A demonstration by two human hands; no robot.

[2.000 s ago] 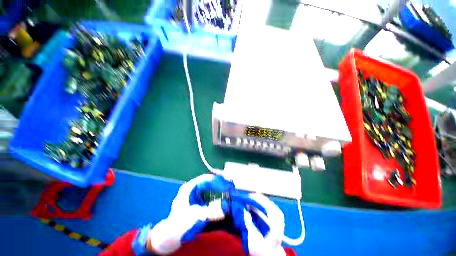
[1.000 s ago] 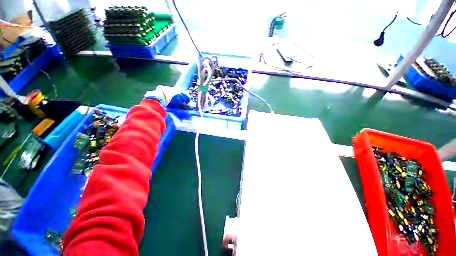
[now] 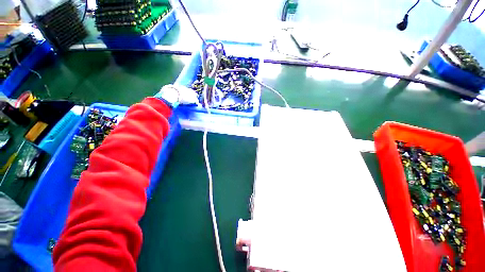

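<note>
My left hand (image 3: 182,95), in a white glove, is at the end of a red sleeve at the left rim of the second blue bin (image 3: 245,118). Its fingers are blurred and partly hidden, so I cannot tell whether they hold anything. This bin has many small pale and dark parts or boards (image 3: 234,87). A coiled white cable (image 3: 209,175) hangs over the bin and runs down the mat. My right hand is out of the picture.
The bench meter (image 3: 314,186) fills the lower middle. The red tote (image 3: 393,175) with boards (image 3: 433,186) is to its right. The large blue tote (image 3: 40,223) lies partly under my left sleeve. Stacked boards (image 3: 125,21) stand at the back left.
From both hands together in front of the meter, my left arm has reached forward to the second blue bin. My right hand has left the picture. The view has tilted up, then slightly down.
</note>
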